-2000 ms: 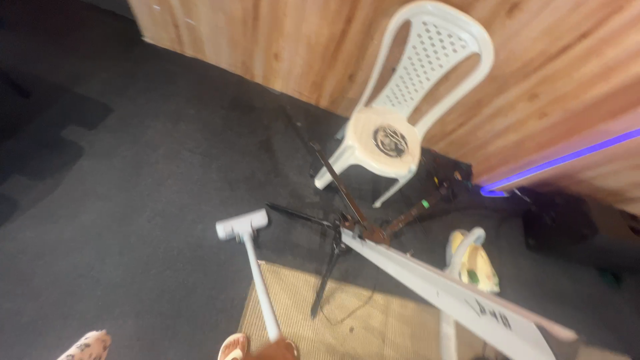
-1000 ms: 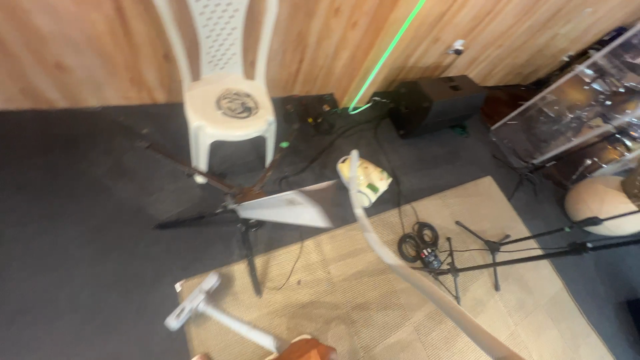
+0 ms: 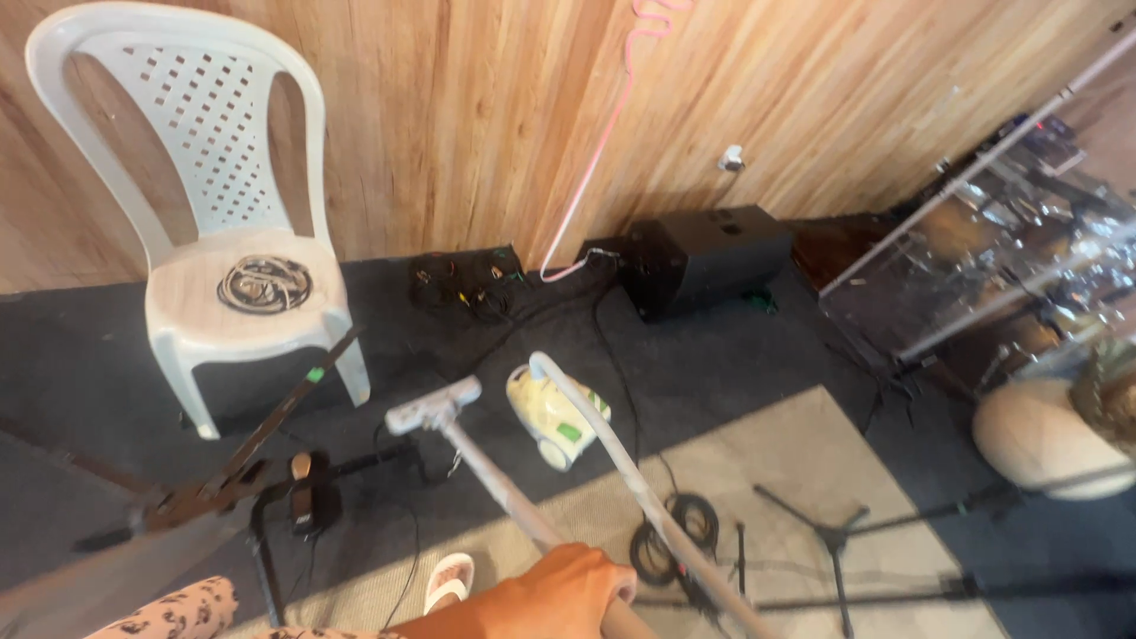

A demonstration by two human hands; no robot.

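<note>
My left hand (image 3: 577, 581) comes in from the bottom and is wrapped around the pale wand (image 3: 501, 488) of a vacuum cleaner. At the wand's far end is a light floor nozzle (image 3: 433, 406), over the dark floor just left of the yellow and white canister vacuum cleaner (image 3: 555, 413). A pale hose (image 3: 621, 457) runs from the canister down past the right side of my hand. My right hand is not in view.
A white plastic chair (image 3: 244, 297) holds a coiled cable (image 3: 264, 284). A dark stand (image 3: 266, 497) is at lower left. Cables (image 3: 674, 537) and microphone stands (image 3: 834, 537) lie right. A black speaker (image 3: 710, 257) is by the wooden wall; a clear panel (image 3: 967, 213) is right.
The view has swung right and come nearer to the canister. The nozzle, earlier left of the dark stand and then by the beige mat's left edge, is now beside the canister.
</note>
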